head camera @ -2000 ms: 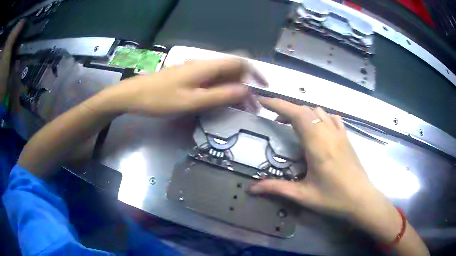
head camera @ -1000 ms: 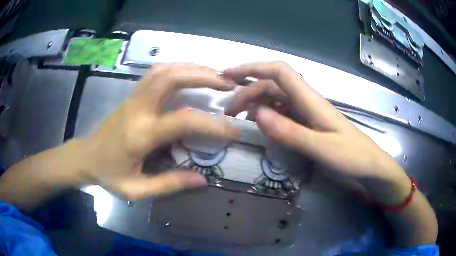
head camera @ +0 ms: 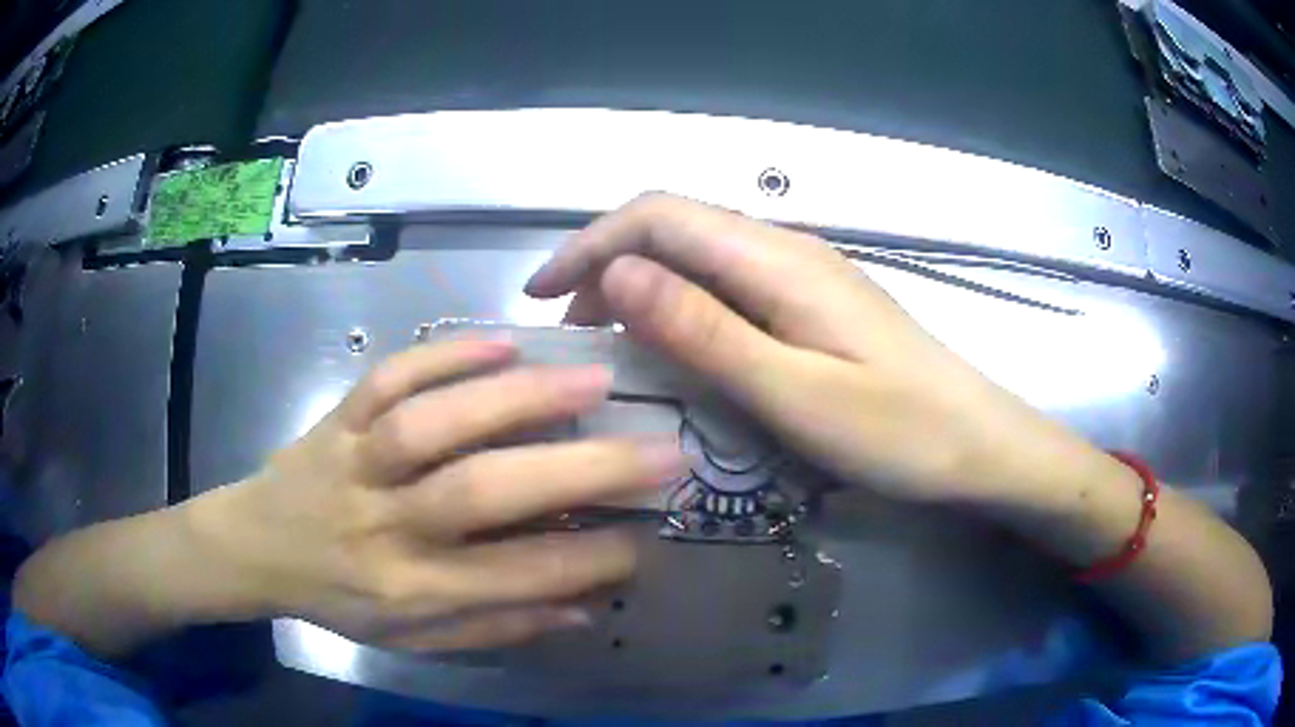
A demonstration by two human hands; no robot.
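Observation:
A metal cover plate (head camera: 639,412) lies on the module, on top of a flat grey base plate (head camera: 710,604) with small holes. One round part (head camera: 731,483) with a slotted lower edge shows at the module's right; the left one is hidden. My left hand (head camera: 469,497) lies flat over the module's left half, fingers slightly apart, a little blurred. My right hand (head camera: 810,355) is at the module's upper right, fingers curled over its back edge. Whether either hand grips the plate is hard to tell.
The shiny steel bench (head camera: 994,568) lies under the work. A silver rail (head camera: 568,164) runs behind it, with a green label (head camera: 216,202) at its left joint and a thin dark rod (head camera: 980,284) beside it. Beyond is a dark green conveyor belt (head camera: 682,57) with another module (head camera: 1210,107) at far right.
My left hand has moved down over the module's left half. My right hand stays at its upper right. The module on the belt has shifted right in view.

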